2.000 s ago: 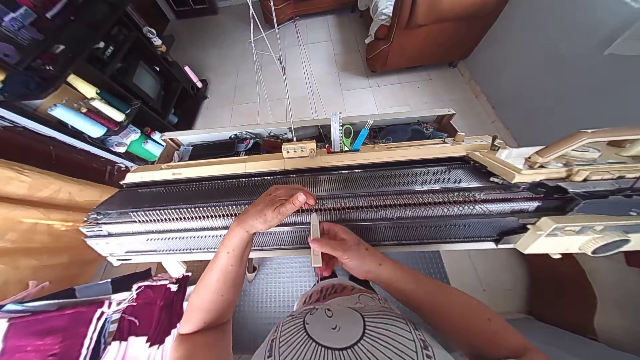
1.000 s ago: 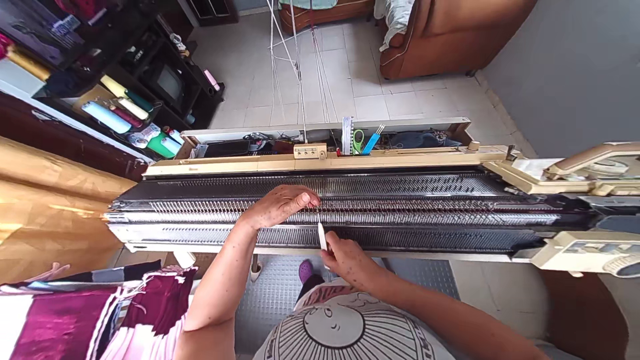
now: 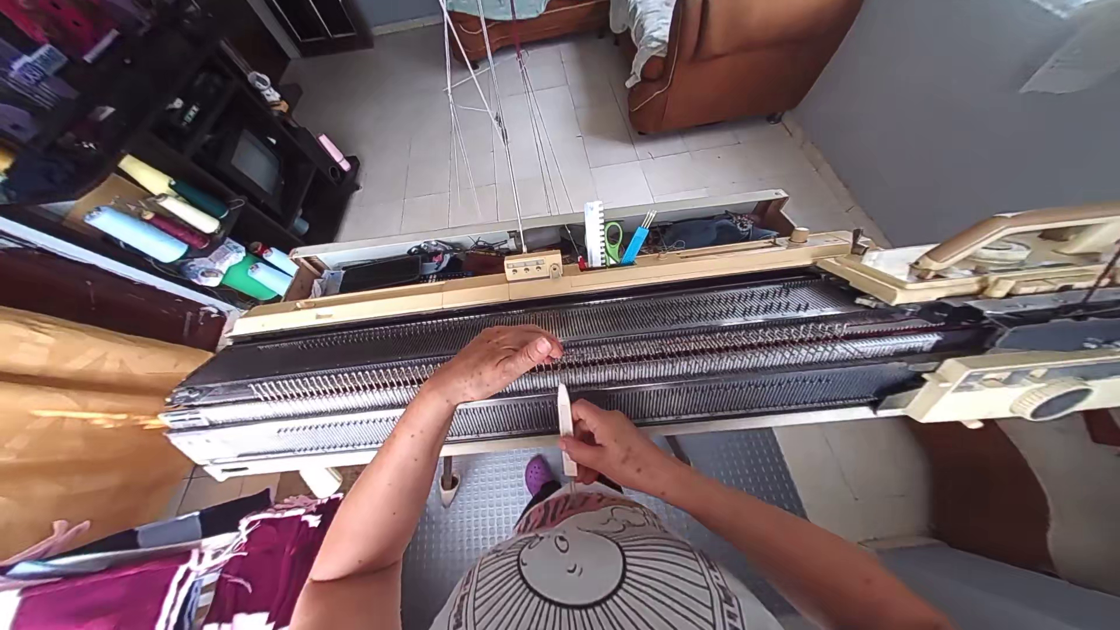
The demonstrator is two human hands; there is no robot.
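Observation:
A double-bed knitting machine stretches across the view, its two rows of needles meeting along the middle. Over the centre of the needle rows lies my left hand, palm down, thumb and fingertips close together near the needles; whether it pinches yarn is too small to tell. My right hand grips a white, flat-handled tool just in front of the near bed, its tip pointing toward the needles below my left fingertips. The cream knitting carriage sits at the right end of the beds.
Behind the beds, an open tray holds green-handled scissors and blue-handled tools. Yarn strands rise from the machine's centre. Yarn cones stand at the left on a dark shelf. Maroon knitted fabric lies at the lower left.
The white tool was over the needle bed two seconds ago; my right hand now holds it lower, toward my body. My left hand remains over the needles. The view has shifted slightly.

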